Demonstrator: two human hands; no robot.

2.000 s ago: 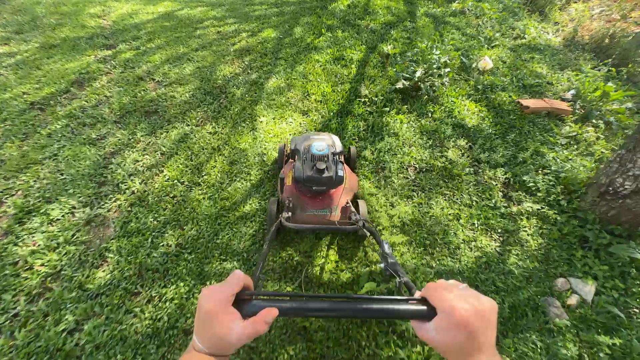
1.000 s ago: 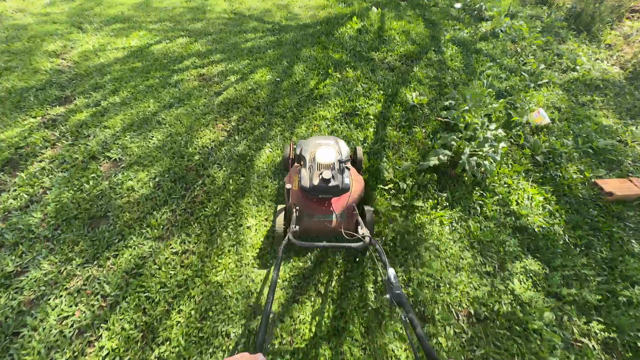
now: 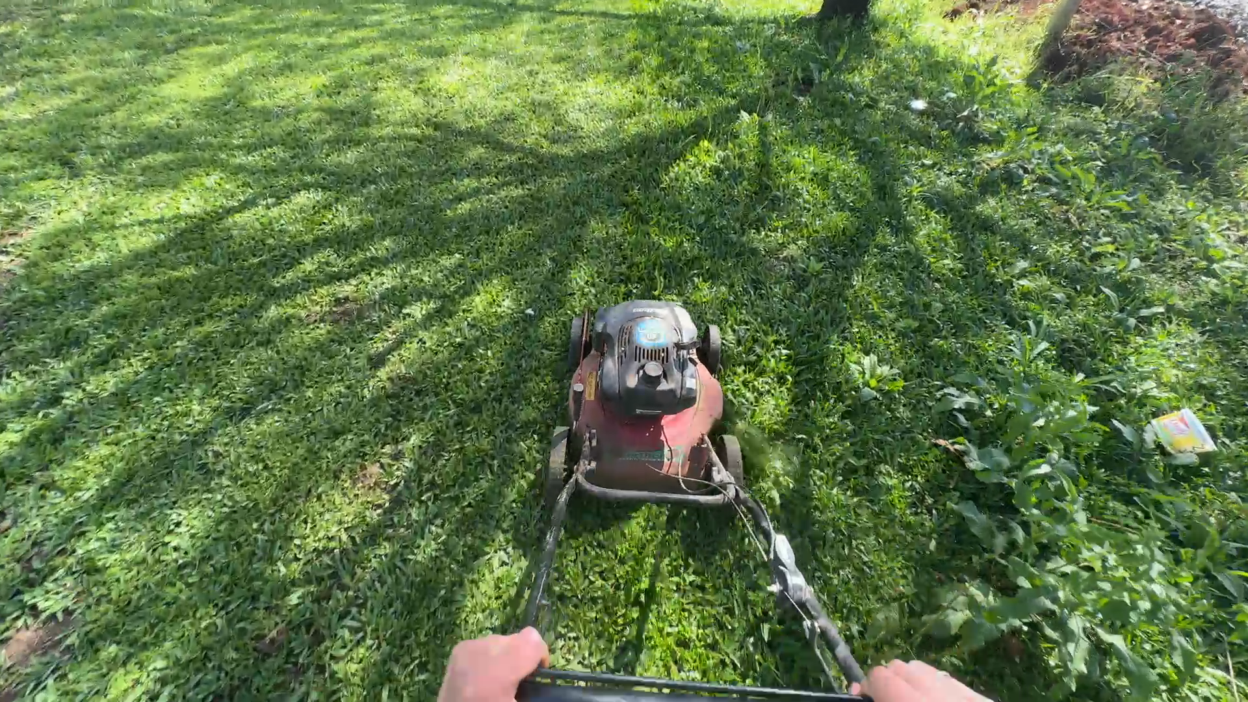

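Observation:
A red push lawn mower [image 3: 645, 400] with a black engine stands on the grass at the centre, its four wheels down. Its black handlebar [image 3: 682, 688] crosses the bottom edge of the view. My left hand [image 3: 490, 667] grips the bar's left end, thumb upward. At the right end, my right hand [image 3: 916, 681] is closed around the bar; the frame's lower edge cuts off part of both hands. Two side tubes run from the bar to the mower deck, and thin cables hang along the right tube [image 3: 799, 585].
Leafy weeds [image 3: 1053, 526] grow at the right, with a small white and yellow tub [image 3: 1182, 432] among them. A tree trunk [image 3: 844, 8] rises at the top. Beside a post [image 3: 1058, 29] at the top right lies reddish debris [image 3: 1150, 39]. Shadows cross the lawn [image 3: 292, 292].
The mower and my hands have moved forward over the grass. The brick-like block at the right has left the view, and the tree trunk has come into view at the top.

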